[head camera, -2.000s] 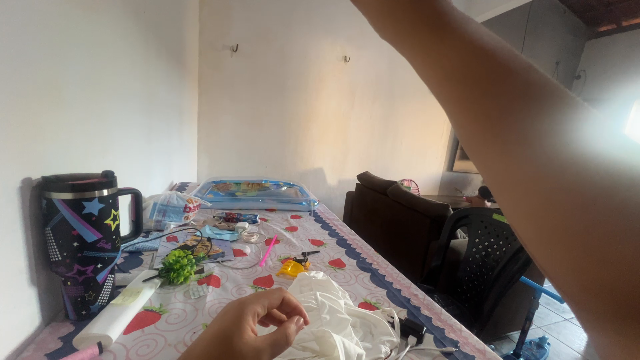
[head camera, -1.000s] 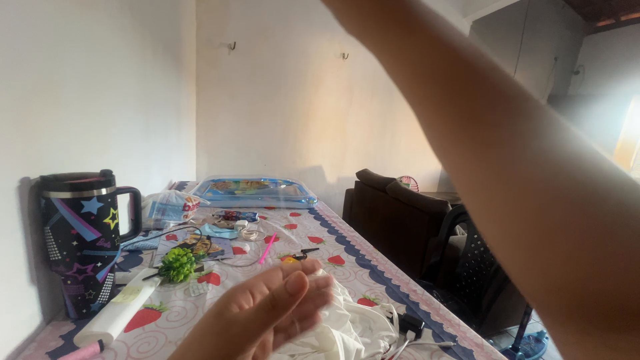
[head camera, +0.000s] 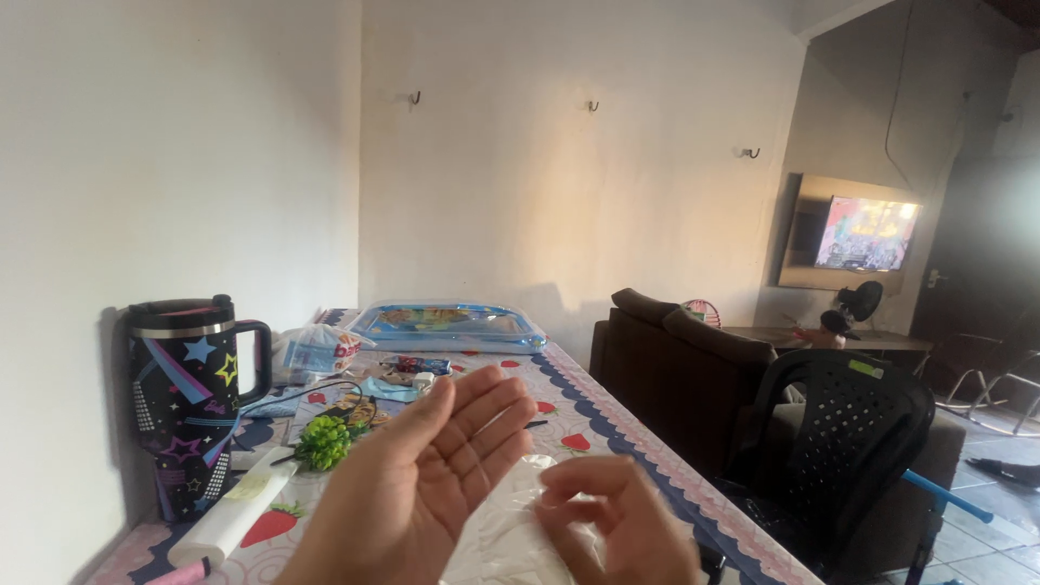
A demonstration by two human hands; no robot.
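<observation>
My left hand (head camera: pixel 439 471) is raised over the table with its palm up and fingers apart from the thumb, holding nothing. Just right of it, my right hand (head camera: pixel 613 516) is blurred, its fingers curled toward the thumb; whether something small is between them cannot be made out. Beneath both hands lies a crumpled white plastic bag or sheet (head camera: pixel 496 536) on the strawberry-print tablecloth (head camera: pixel 575 443). Left of my left hand are a bunch of green plastic leaves (head camera: pixel 323 443) and a white cylindrical tube (head camera: pixel 236 508).
A black patterned tumbler (head camera: pixel 183 414) stands at the left by the wall. Behind are a knotted plastic bag (head camera: pixel 313 353), a cable and a blue inflatable tray-like item (head camera: pixel 447 329). A black plastic chair (head camera: pixel 853 447) and a brown sofa (head camera: pixel 682 374) stand right of the table.
The right arm, earlier stretched across the upper right, has come down, and its hand is now beside the left one. The left hand has turned palm up. A television is now uncovered at the right.
</observation>
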